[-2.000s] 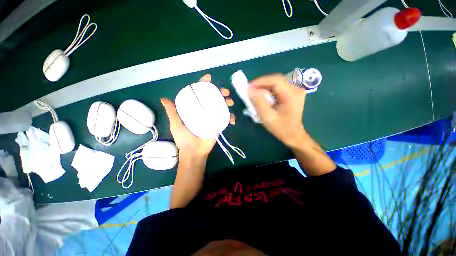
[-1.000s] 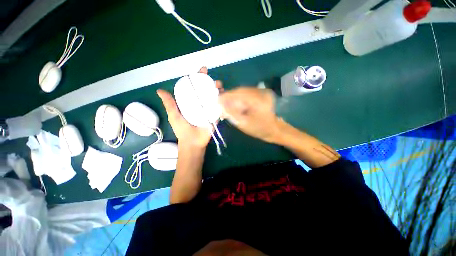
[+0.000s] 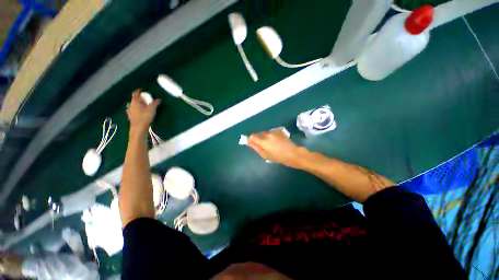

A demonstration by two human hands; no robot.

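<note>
My left hand (image 3: 142,112) is stretched out over the conveyor belt, beyond the guide rail, with its fingers around a white hand warmer (image 3: 146,98); white cords hang below the hand. Most of that unit is hidden by the hand. My right hand (image 3: 273,146) is over the near bench surface, closed on a white wiping cloth (image 3: 243,140) whose ends show at the fingers. The clear dispenser bottle (image 3: 317,120) stands just right of my right hand, its round lid open.
The pale guide rail (image 3: 219,121) runs diagonally. Beyond it, corded units (image 3: 92,162) lie on the belt (image 3: 202,54). Waiting units (image 3: 203,218) and white wipes (image 3: 103,227) lie near my left forearm. A red-capped bottle (image 3: 391,49) is upper right. Another person's arm (image 3: 13,265) shows lower left.
My left hand has moved from the near bench across the rail to the belt with a white unit. My right hand has come away from the unit, still with the cloth. The view has shifted and tilted.
</note>
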